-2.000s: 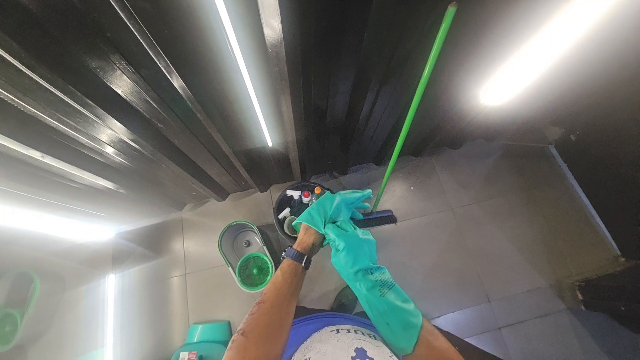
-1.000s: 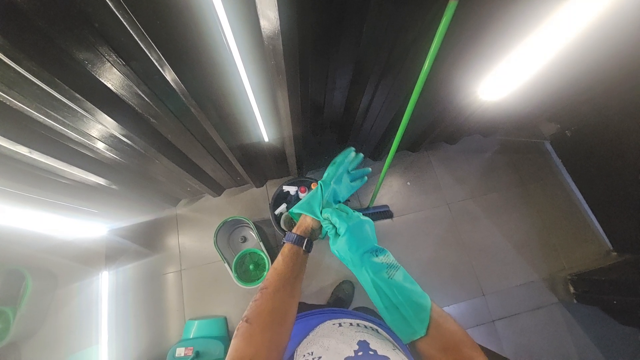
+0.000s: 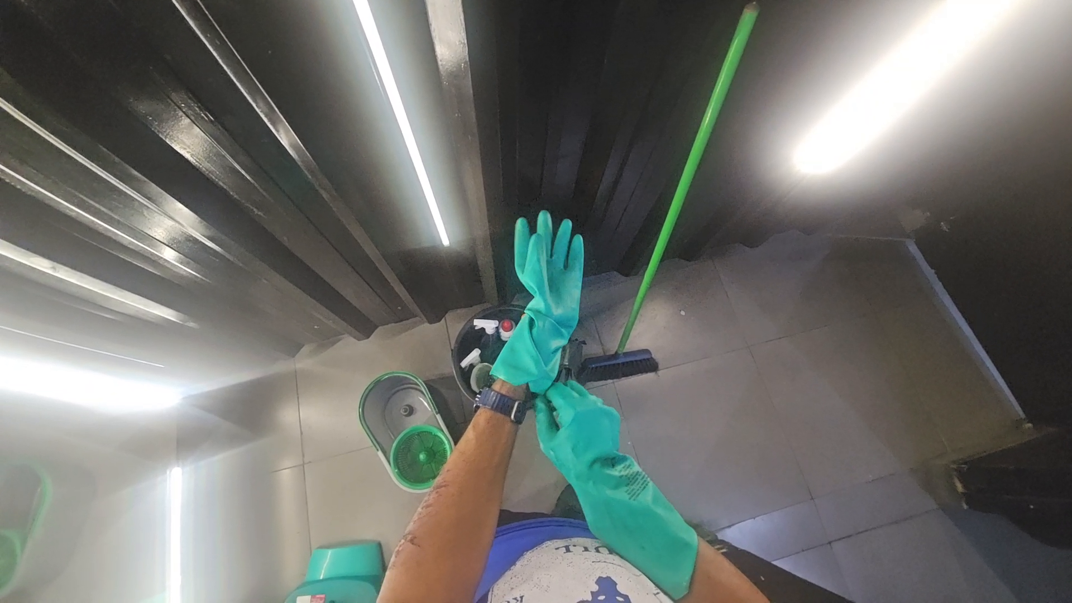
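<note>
A teal rubber glove (image 3: 548,322) covers my left hand (image 3: 550,285), whose fingers point up and stand partly apart; its cuff is bunched just above the wristwatch (image 3: 501,404). My right hand (image 3: 578,423) wears a matching glove (image 3: 641,502) pulled well up the forearm. Its fingertips pinch the lower edge of the left glove's cuff at the wrist. Behind the left glove is a black bucket (image 3: 459,347) holding spray bottles (image 3: 484,325) and a bottle with a red cap (image 3: 507,327), partly hidden by the glove.
A broom (image 3: 691,163) with a green handle leans on the black corrugated wall (image 3: 561,126), its bristles on the tiled floor (image 3: 712,419). A mop bucket (image 3: 366,419) with a green wringer basket (image 3: 421,456) stands left of my arm. A teal container (image 3: 345,563) is at the bottom left.
My left hand has turned upright with its fingers raised. My right hand has moved from the left glove's palm area down to its cuff at the wrist.
</note>
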